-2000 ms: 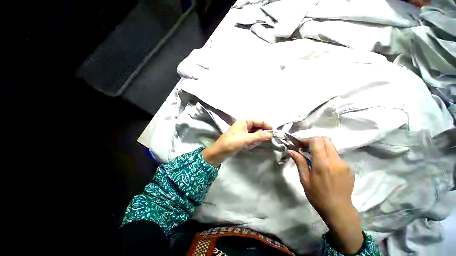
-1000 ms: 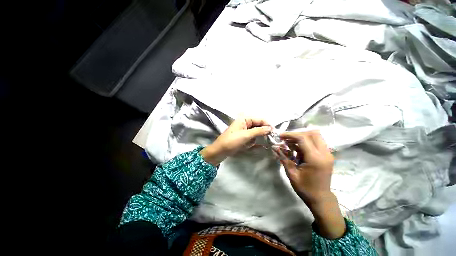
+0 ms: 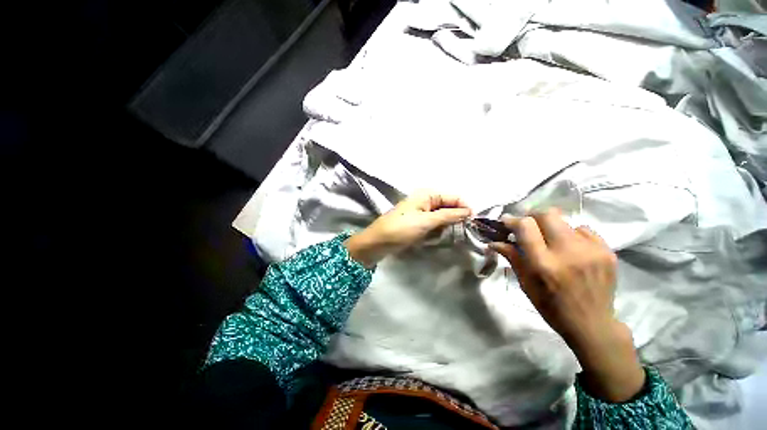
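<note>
A large off-white garment (image 3: 580,126) lies rumpled in front of me, washed out by glare in its middle. My left hand (image 3: 414,225) pinches a small gathered edge of it between thumb and fingertips. My right hand (image 3: 565,270) holds dark thread snips (image 3: 490,228), whose pointed blades lie at the pinched edge, close to my left fingertips. The rest of the snips is hidden by my fingers. Any thread is too fine to make out.
More crumpled pale cloth (image 3: 723,92) lies at the far right. A grey bin (image 3: 244,84) stands beyond the table's left edge, in the dark. The table corner (image 3: 247,220) shows left of the garment. My dark apron with orange trim (image 3: 404,388) touches the near side.
My right hand has moved right and opened its grip somewhat, so the dark blades show again at the pinched edge. My left hand keeps its pinch; the whole view has shifted slightly.
</note>
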